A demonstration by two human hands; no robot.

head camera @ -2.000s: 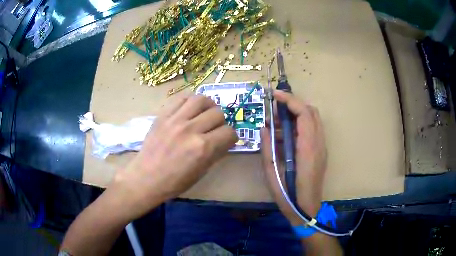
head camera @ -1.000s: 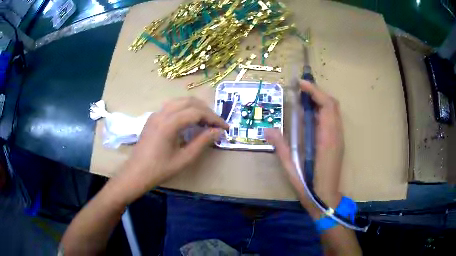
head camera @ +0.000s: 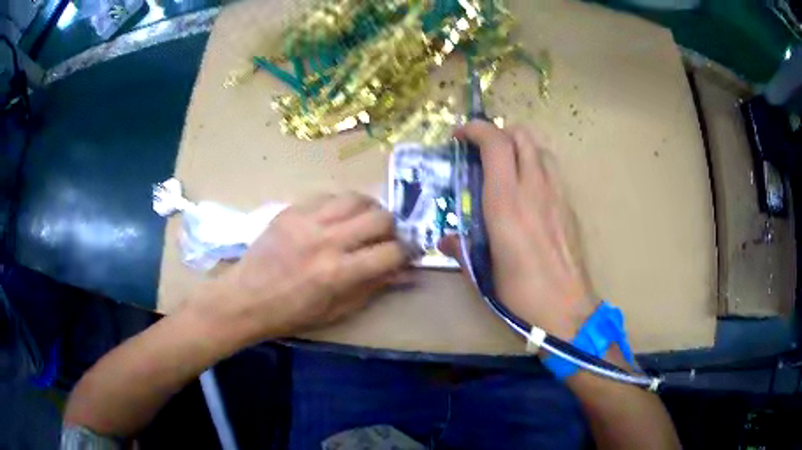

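The white socket housing (head camera: 424,198) lies open on the cardboard, blurred, with a dark component and part of a green circuit board inside. My left hand (head camera: 321,255) is at its lower left corner, fingers bent; whether they grip anything is hidden. My right hand (head camera: 523,220) holds the black soldering iron (head camera: 476,189) over the housing's right side, tip pointing away from me. A pale feed tube runs along the iron to the blue wrist band (head camera: 594,341). The wrapped white cord bundle (head camera: 224,230) lies left of the housing.
A pile of gold contact strips (head camera: 378,66) with green wires lies at the back of the cardboard sheet (head camera: 642,220). A brown tray (head camera: 734,255) with a black block (head camera: 767,158) stands at the right. A dark green surface (head camera: 105,193) is at the left.
My right hand and the iron have moved left over the housing, covering its right side. My left hand has moved slightly right and stays at the lower left corner.
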